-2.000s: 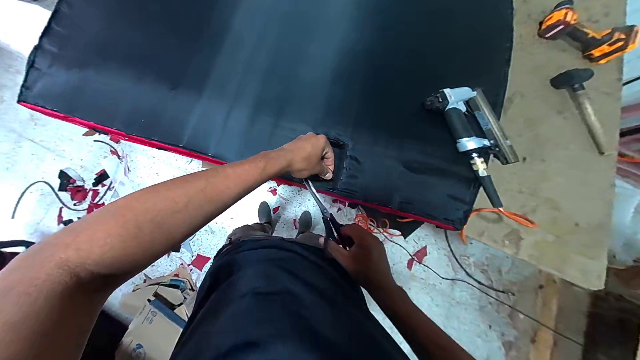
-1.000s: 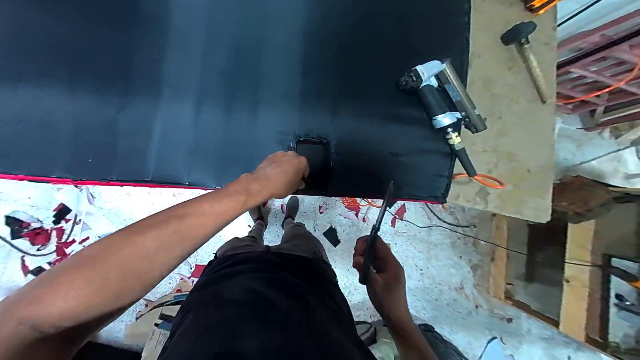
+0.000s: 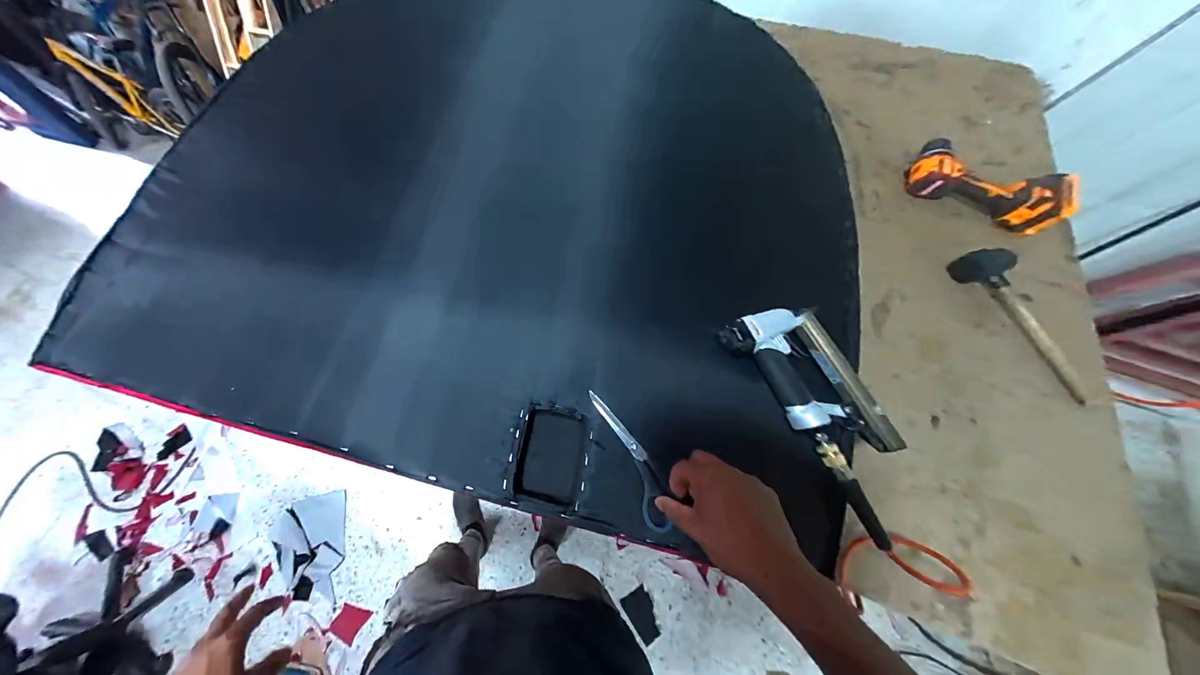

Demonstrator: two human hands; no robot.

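Observation:
A large panel covered in black fabric (image 3: 469,234), with a red lower edge, lies before me. Near that edge is a rectangular opening (image 3: 551,455) ringed by staples. Just right of it, my right hand (image 3: 727,511) is at the handles of a pair of scissors (image 3: 626,433), whose blades rest over the fabric and point up and left; whether the fingers grip them cannot be told. My left hand (image 3: 239,637) is low at the left, over the floor, fingers apart and holding nothing. A pneumatic stapler (image 3: 797,384) lies on the panel's right side.
On the worn board (image 3: 975,469) at the right lie an orange and black cordless power tool (image 3: 994,192) and a rubber mallet (image 3: 1022,323). An orange hose (image 3: 937,562) hangs by the stapler. Fabric scraps (image 3: 150,478) litter the floor. A bicycle (image 3: 131,84) stands at the upper left.
My left hand has left the opening and moved down and left over the floor. My right hand has brought the scissors from in front of the panel onto its fabric. The view has shifted.

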